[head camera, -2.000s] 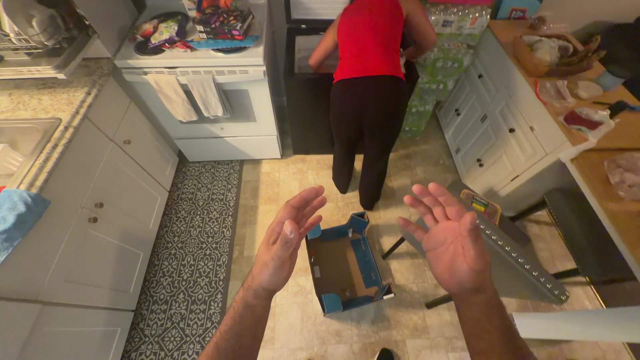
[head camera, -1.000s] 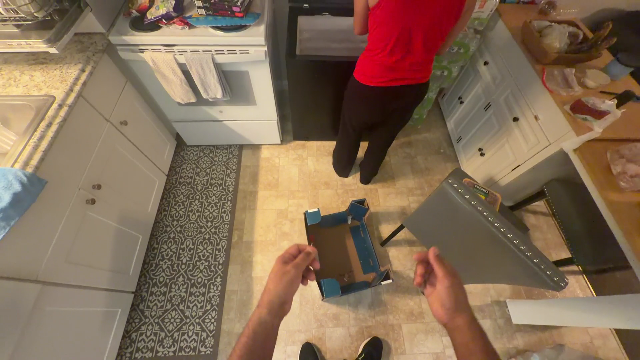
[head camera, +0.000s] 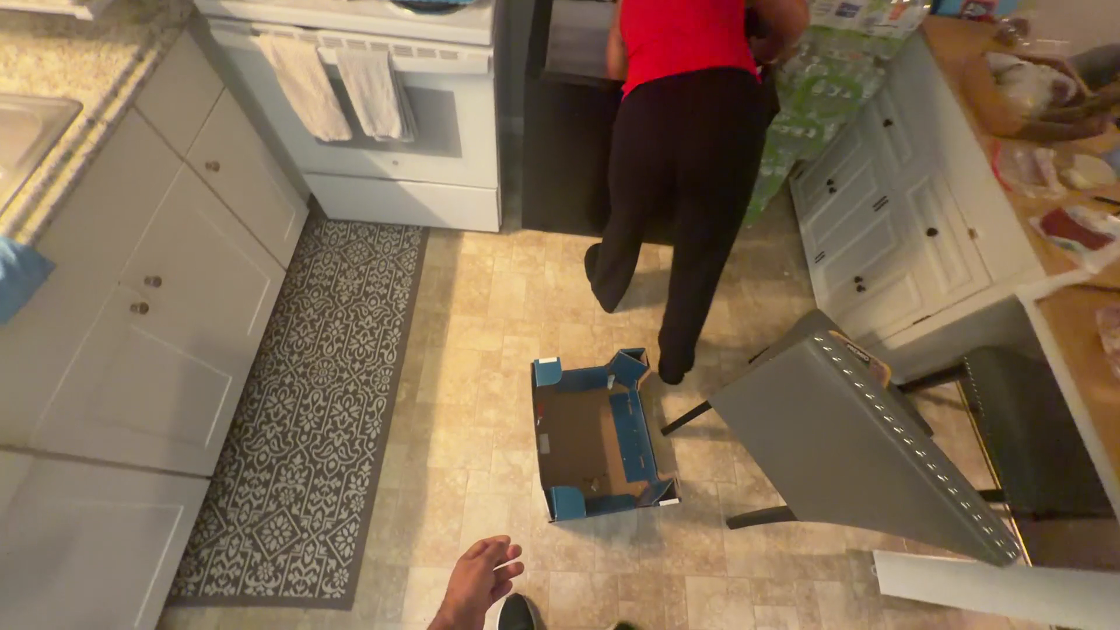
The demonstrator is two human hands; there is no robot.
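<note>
My left hand (head camera: 483, 573) is low in the view, its fingers apart and slightly curled, holding nothing. It appears below and left of an open cardboard box (head camera: 582, 437) with blue corners and a brown inside, which lies on the tiled floor. The hand does not touch the box. My right hand is out of view. One dark shoe (head camera: 516, 612) shows beside my left hand at the bottom edge.
A person (head camera: 691, 140) in a red top leans at a dark appliance (head camera: 569, 157). A grey studded chair (head camera: 857, 455) stands right of the box. A patterned mat (head camera: 324, 394) lies along white cabinets (head camera: 175, 289). Wrapped bottles (head camera: 814, 96) are stacked behind the person.
My left hand has moved lower, and my right hand has left the view. Both were raised with fingers spread two seconds ago. The person in red, upright one second ago, now leans forward.
</note>
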